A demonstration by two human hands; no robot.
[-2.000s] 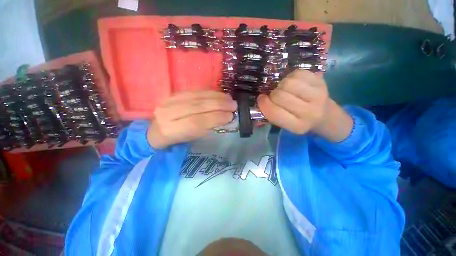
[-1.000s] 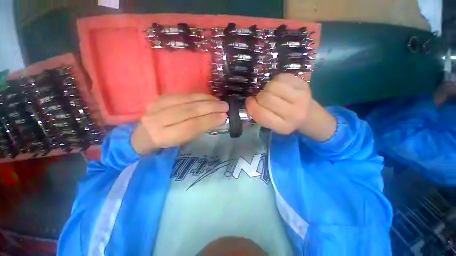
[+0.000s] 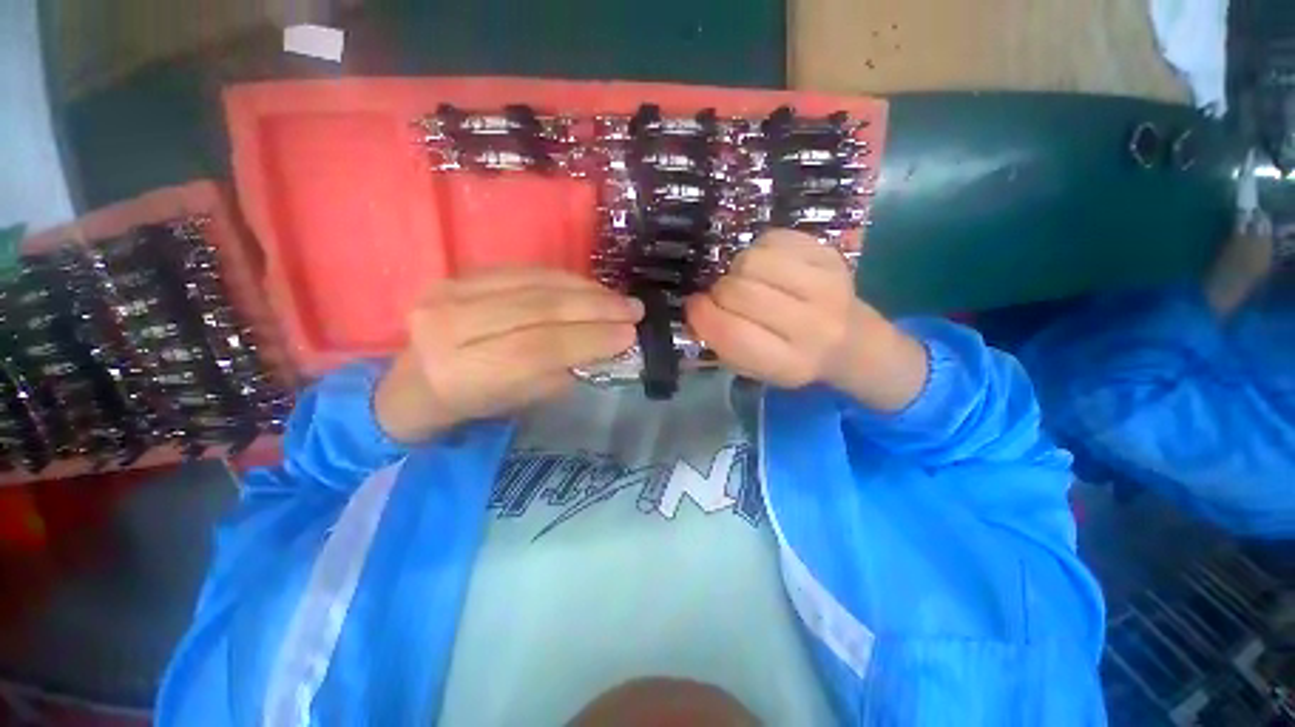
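Note:
My left hand and my right hand hold a silver metal fitting crosswise between their fingertips, before my chest. A black strap hangs upright across the fitting between the hands. Most of the fitting is hidden by my fingers. Just beyond the hands lies the pinkish red work tray. Assembled pieces in black and silver fill columns on its right side, and a few lie at the top of a middle compartment.
A second tray at left holds columns of pieces. Metal rings lie on the green surface at right. A white label and a brown board lie beyond the tray. Another person's blue sleeve and hand show at right.
The view has shifted a little. Both hands still hold the fitting, and the black strap has tilted slightly. The other person's hand now shows at the right.

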